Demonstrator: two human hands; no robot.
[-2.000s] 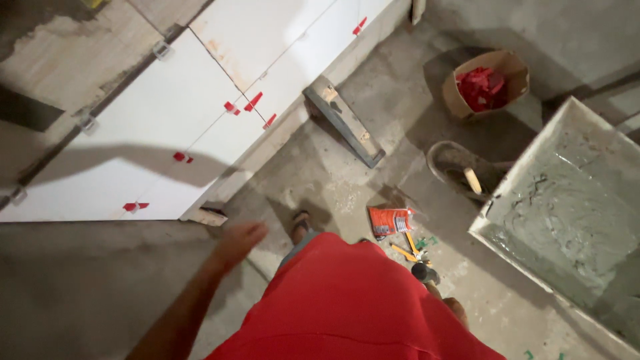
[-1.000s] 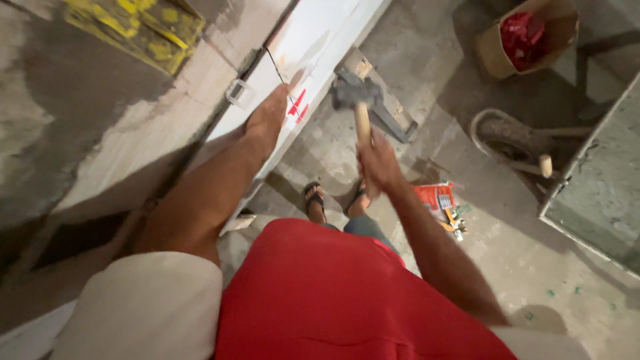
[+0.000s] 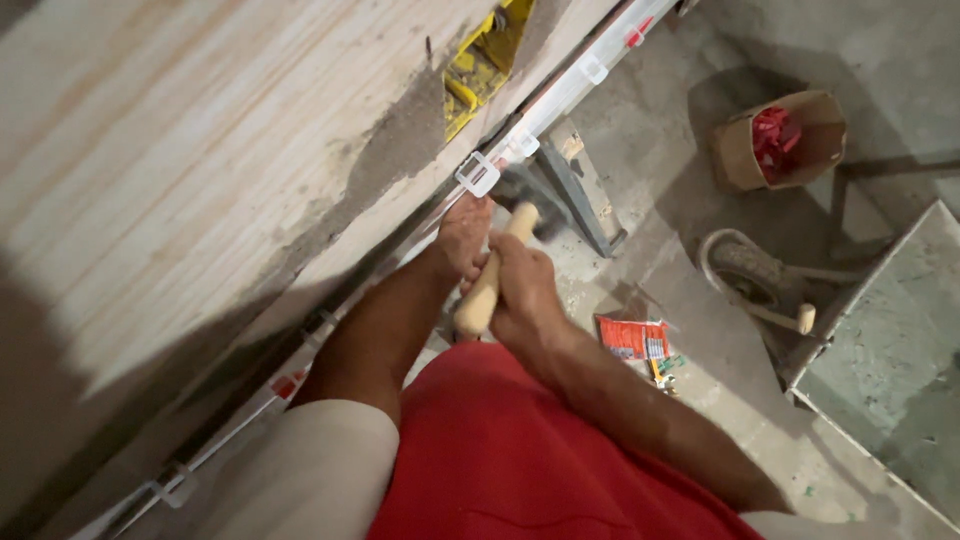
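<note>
My right hand (image 3: 525,281) grips the wooden handle of a mallet (image 3: 487,289); its dark head is blurred and partly hidden beyond the hands. My left hand (image 3: 466,229) reaches to the white wall tiles (image 3: 555,101), just below a clear plastic tile-leveling clip (image 3: 478,174); its fingers are mostly hidden, and I cannot tell whether they hold anything. More clips stand along the tile edge, with a red wedge (image 3: 637,32) farther up and another red wedge (image 3: 287,384) by my left forearm. The tiled wall is seen nearly edge-on.
A yellow electrical box (image 3: 472,79) is set in the wall. On the floor are a grey metal tool (image 3: 574,199), an orange packet (image 3: 634,337), and a cardboard box (image 3: 739,154) holding red pieces. A wheelbarrow wheel (image 3: 739,274) and a tray of grey mortar (image 3: 892,360) stand at the right.
From the low right, the mallet came up beside the tiles a second ago; now its handle is close by my left hand. The left hand has moved up to the tile edge. The view has shifted towards the wall.
</note>
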